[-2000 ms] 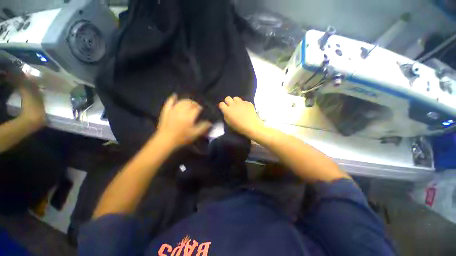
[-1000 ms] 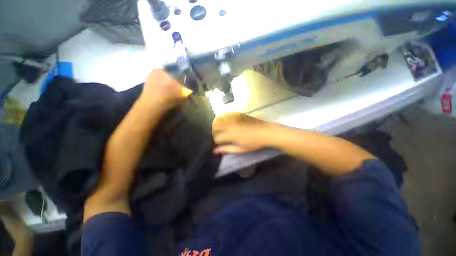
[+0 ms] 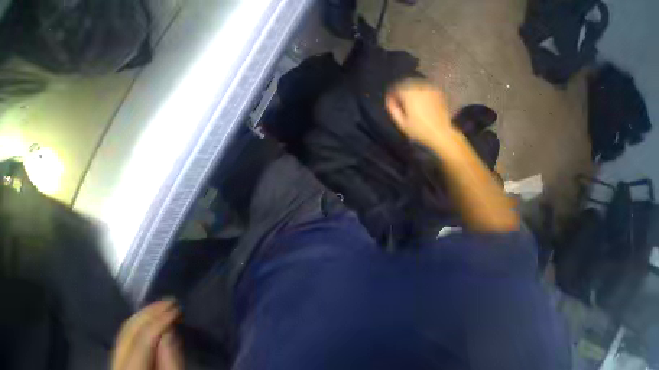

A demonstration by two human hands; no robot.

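A black garment (image 3: 361, 137) lies heaped beside my lap, to the right of the table. My right hand (image 3: 418, 108) is over this heap with its fingers curled; blur hides whether it grips the cloth. My left hand (image 3: 148, 336) is at the bottom left, partly cut off by the picture's edge, near the table's front edge. Its fingers are bent and I cannot tell if they hold anything. Another black garment (image 3: 50, 282) lies on the table at the left, dark and blurred.
The white table (image 3: 181, 144) runs diagonally at the left, with lamp light at its far left. A dark plastic bag (image 3: 79, 32) lies on it at the top left. More black garments (image 3: 618, 108) lie on the floor at the right. A pale scrap (image 3: 525, 186) lies near my right forearm.
The view has swung right and down to the floor side. My right hand has left the needle area for the black heap. My left hand has left the machine head and is low at the left.
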